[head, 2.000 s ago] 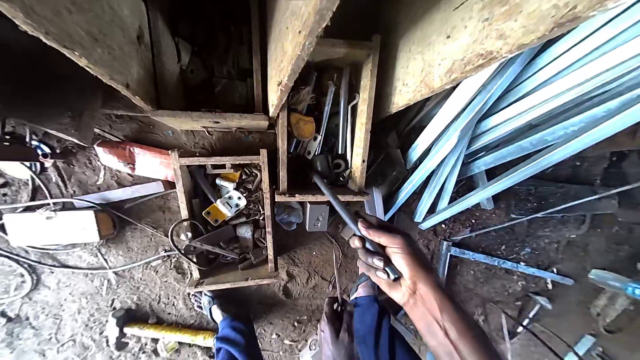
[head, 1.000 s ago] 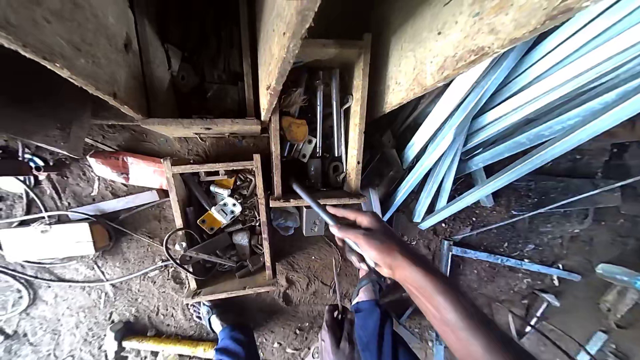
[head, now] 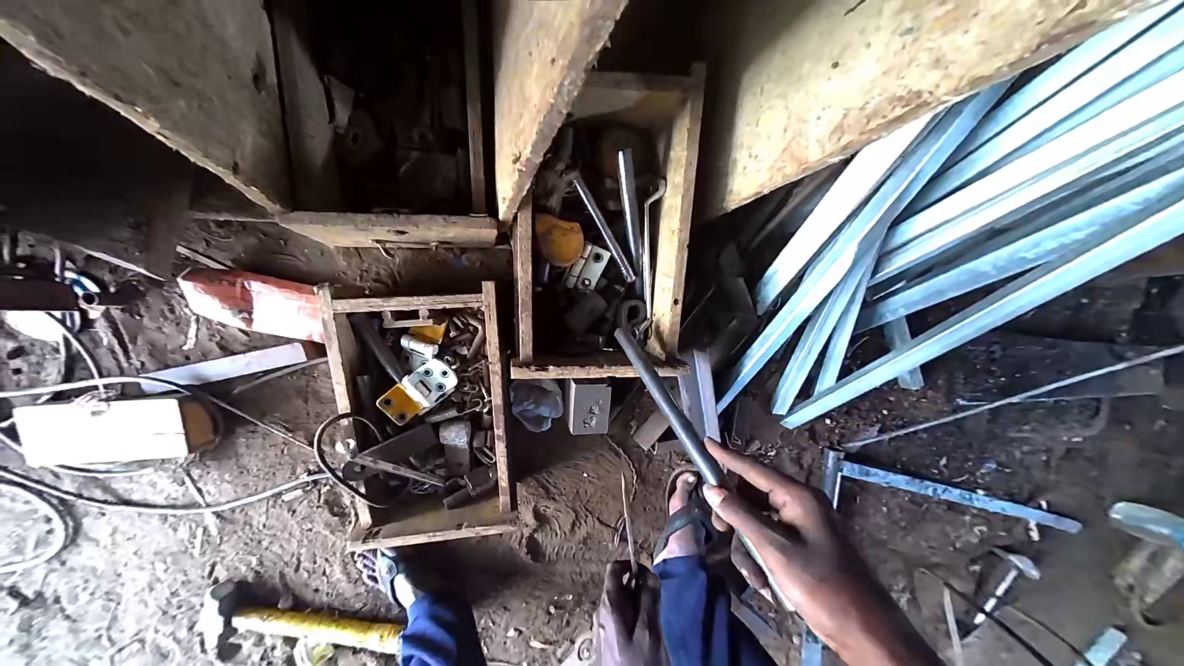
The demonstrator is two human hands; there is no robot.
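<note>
My right hand (head: 786,536) grips a dark metal rod or pipe (head: 671,407), thumb and index finger along its upper side; its far end reaches over the front edge of a wooden drawer (head: 601,372). Inside that drawer lie metal rods (head: 629,203), a long hooked rod (head: 651,250), a yellow piece (head: 560,240) and a metal hinge (head: 586,266). Low in the view, my left hand (head: 629,615) is closed around a thin pointed metal tool (head: 628,523). A second wooden box (head: 425,536) at left holds hinges (head: 427,385), bolts and metal scraps.
Galvanized metal bars (head: 999,213) are piled at the right. A sledgehammer with a yellow handle (head: 314,627) lies at lower left, near my sandalled feet. Cables (head: 157,504) and a white box-shaped object (head: 102,430) are at far left. A small hammer (head: 1004,583) and an angled metal piece (head: 962,495) lie at right.
My right hand has moved down and a little right with the rod. The rod points more steeply up than one second ago. My left hand stays low with the thin tool.
</note>
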